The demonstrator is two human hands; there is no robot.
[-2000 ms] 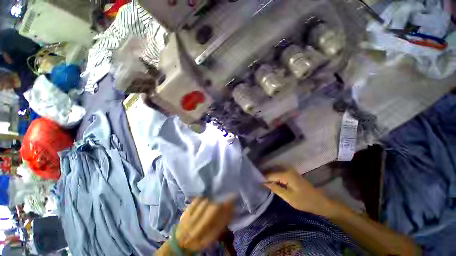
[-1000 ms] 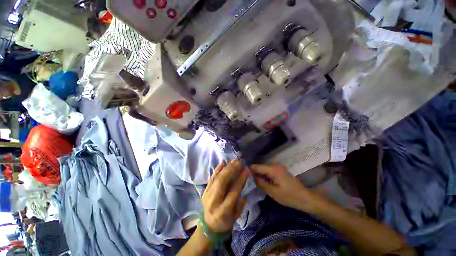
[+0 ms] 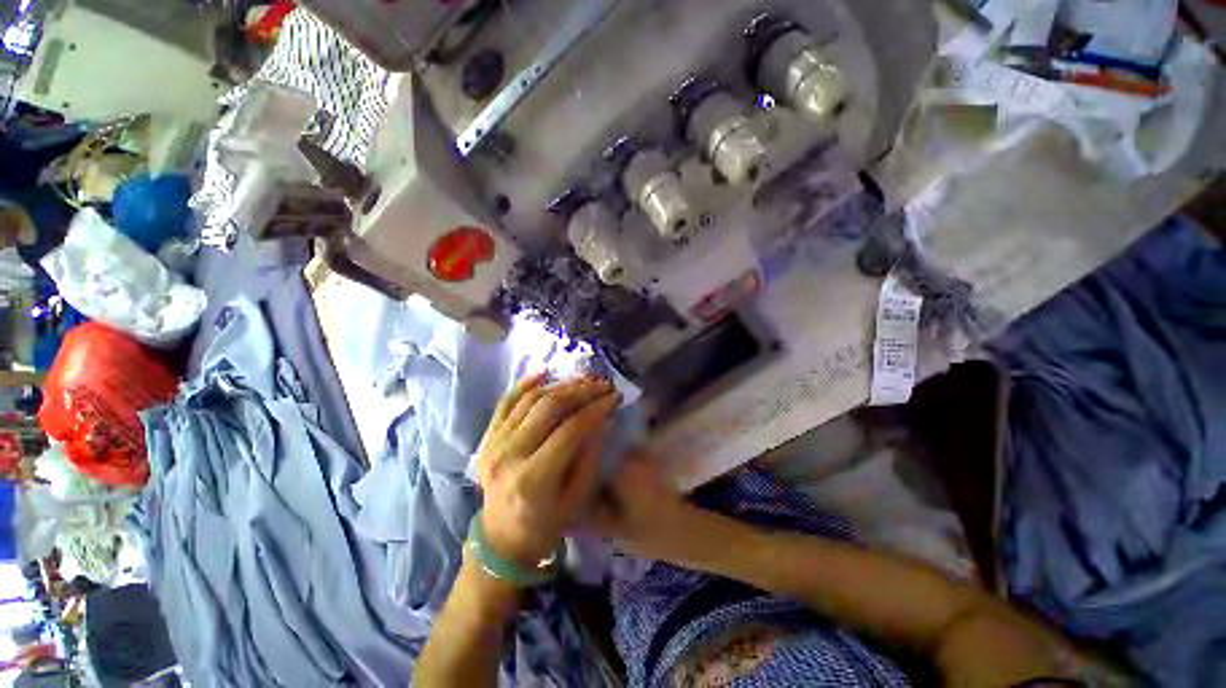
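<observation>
A light blue-grey garment piece (image 3: 437, 403) lies at the needle area (image 3: 562, 356) of the off-white overlock machine (image 3: 444, 182), under a bright lamp. My left hand (image 3: 538, 450), with a green bangle at the wrist, lies over the cloth just in front of the needle area, fingers close together, holding the cloth down. My right hand (image 3: 635, 495) is blurred, close to the right of my left hand and partly hidden by it. Its fingers and any cloth in them cannot be made out.
Draped blue-grey garments (image 3: 256, 524) hang at left, near a red bag (image 3: 105, 401). Tension knobs (image 3: 659, 188) line the machine front. A white printed label (image 3: 894, 343) hangs at its right edge. Blue cloth (image 3: 1109, 444) is heaped at right, below white scraps (image 3: 1116, 114).
Both hands have moved left and closer to the needle area than a second ago. Two seconds ago they were further apart, with the cloth spread between them. The view has shifted slightly.
</observation>
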